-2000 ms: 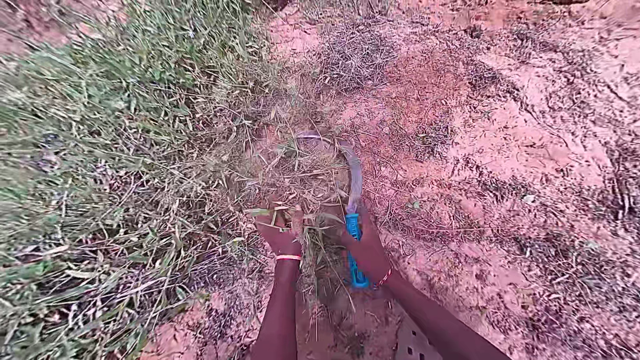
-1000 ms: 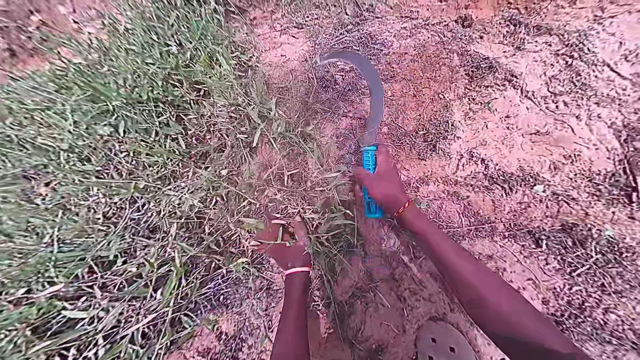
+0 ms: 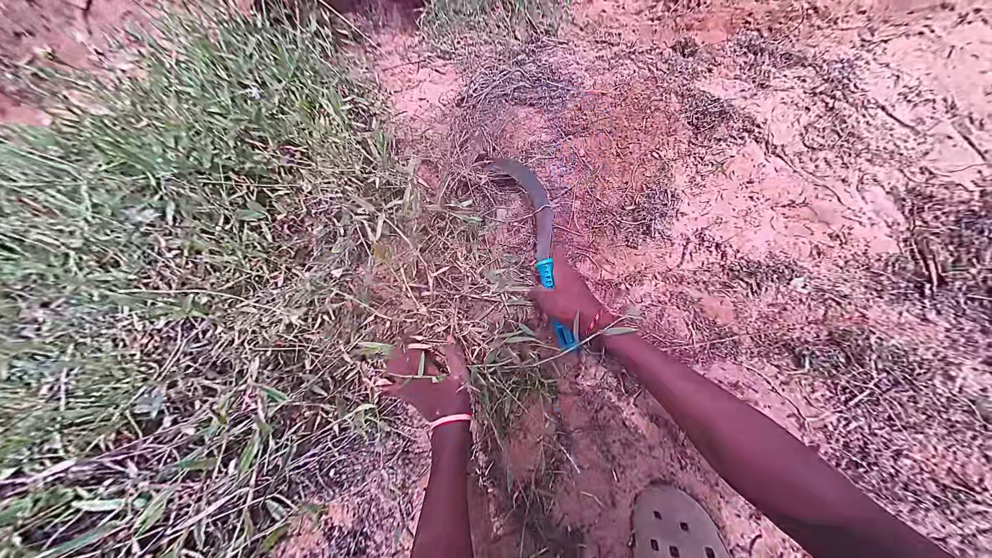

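My right hand is closed around the blue handle of a sickle. The curved metal blade points away from me and bends left, its tip among dry stems close to the ground. To the left and nearer to me, my left hand grips a bunch of grass, with leaves across its fingers; the fingertips are partly hidden. A loose grass stem lies across my right wrist.
Dense green grass covers the left side. Reddish bare soil with scattered dry stems and roots spreads at the right. A clog with holes shows at the bottom edge, below my right forearm.
Two seconds ago the sickle was close around the grass by my left hand; one second ago its blade stood clear of it. Now the blade's tip is among stems again. My left hand stays at the grass.
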